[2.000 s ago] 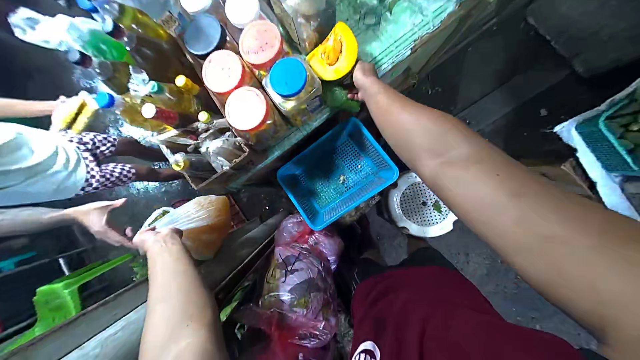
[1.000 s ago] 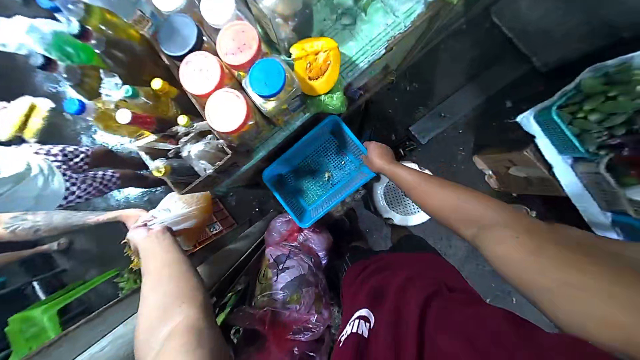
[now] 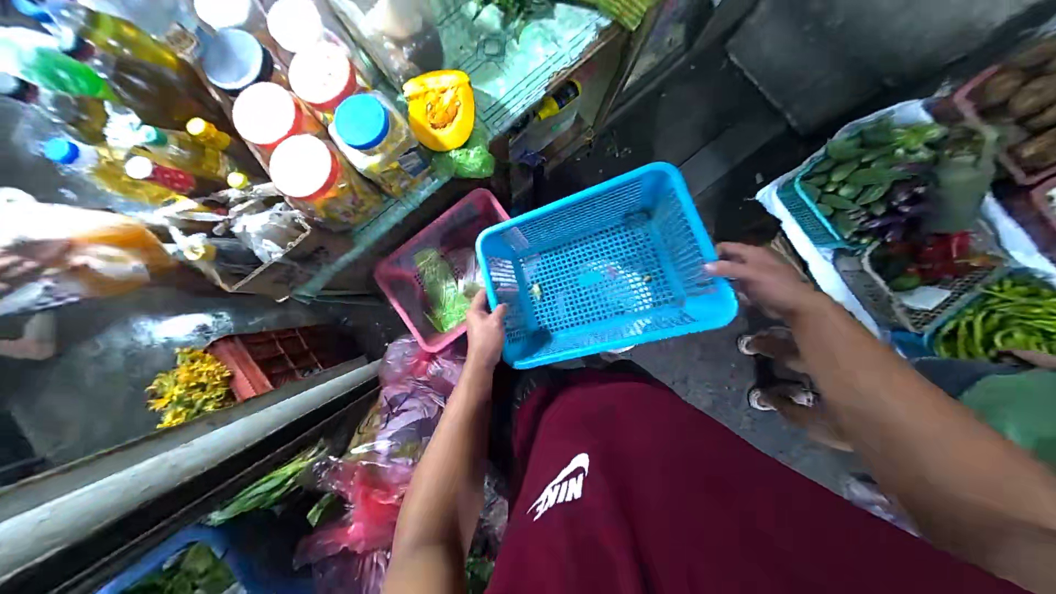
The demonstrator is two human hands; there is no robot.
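A blue plastic mesh basket (image 3: 606, 268), tilted, is held between my two hands, with only small scraps on its bottom. My left hand (image 3: 485, 330) grips its left rim, and my right hand (image 3: 759, 276) grips the right rim. Behind the basket's left end is a red plastic basket (image 3: 396, 285) holding a leafy vegetable in clear plastic (image 3: 441, 289). On the counter edge beyond, a cut piece of orange squash (image 3: 441, 110) sits beside a green plastic bag (image 3: 473, 157) and a jar with a blue lid (image 3: 361, 122).
Lidded jars (image 3: 304, 167) and oil bottles crowd the counter at upper left. Pink plastic bags (image 3: 396, 445) lie beside my left arm. Vegetable crates (image 3: 813, 206) stand at right, near a person's feet (image 3: 780, 371). A red crate (image 3: 280, 359) and yellow flowers (image 3: 191, 386) are at left.
My left hand has let go of the plastic-wrapped orange item and now holds the blue basket's left rim. The basket has been lifted, and the red basket behind it shows.
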